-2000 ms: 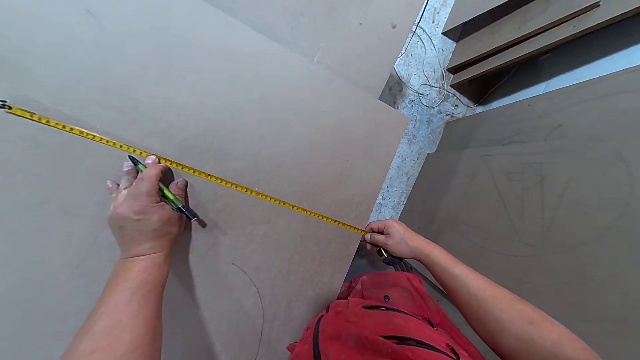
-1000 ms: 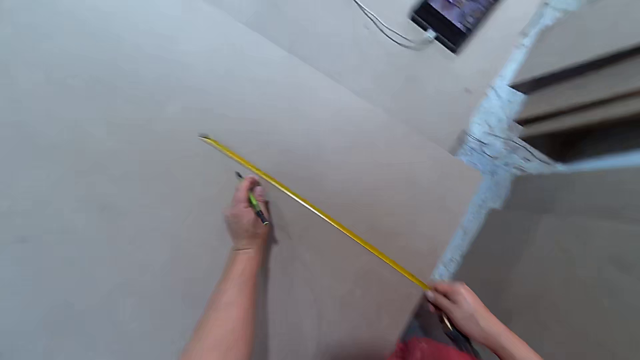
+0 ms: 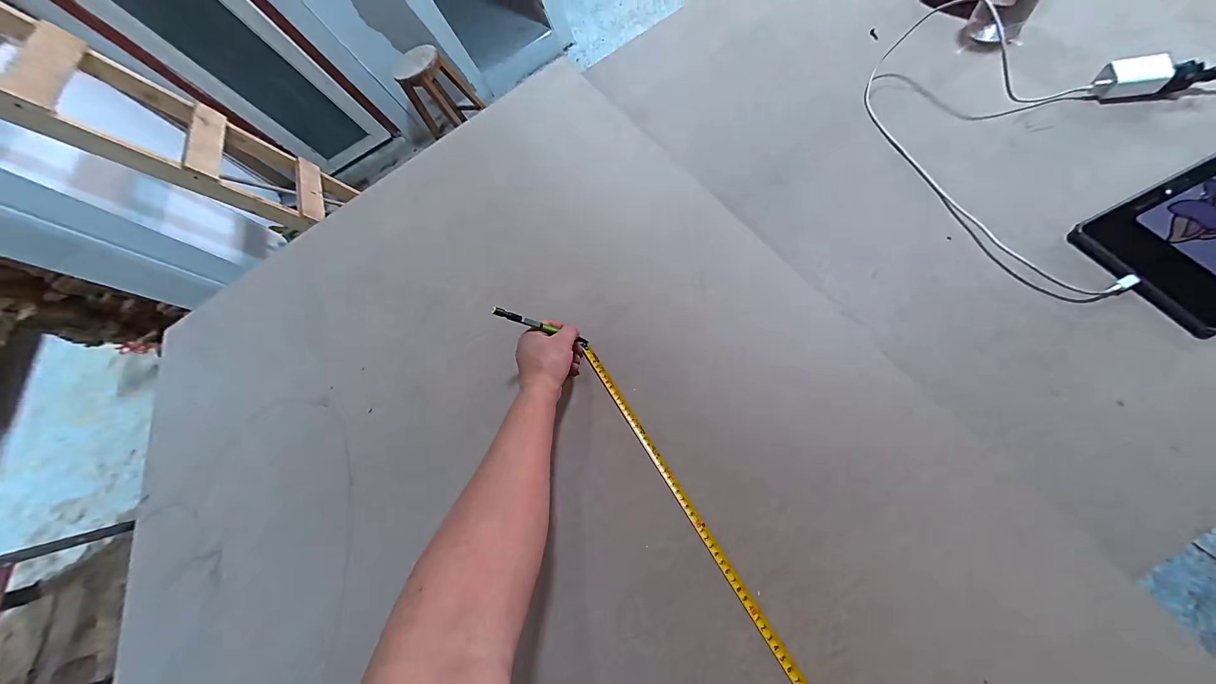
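Note:
My left hand is stretched out over a large grey-brown board. It holds a black and green marking pencil whose dark end points up and to the left. The fingertips are at the hooked end of a yellow tape measure. From there the blade runs down to the right across the board and leaves the frame at the bottom. Whether the fingers pinch the hook or only touch it is hard to see. My right hand and the tape's case are out of view.
A tablet with a white cable lies on the adjoining board at right, near a white adapter. Past the board's far left edge are a wooden ladder-like frame, a wooden stool and a framed door or window panel.
My left hand has moved from beside the tape's middle stretch to its hooked end, still with the pencil. My right hand has gone out of view. The view has swung to the board's far end.

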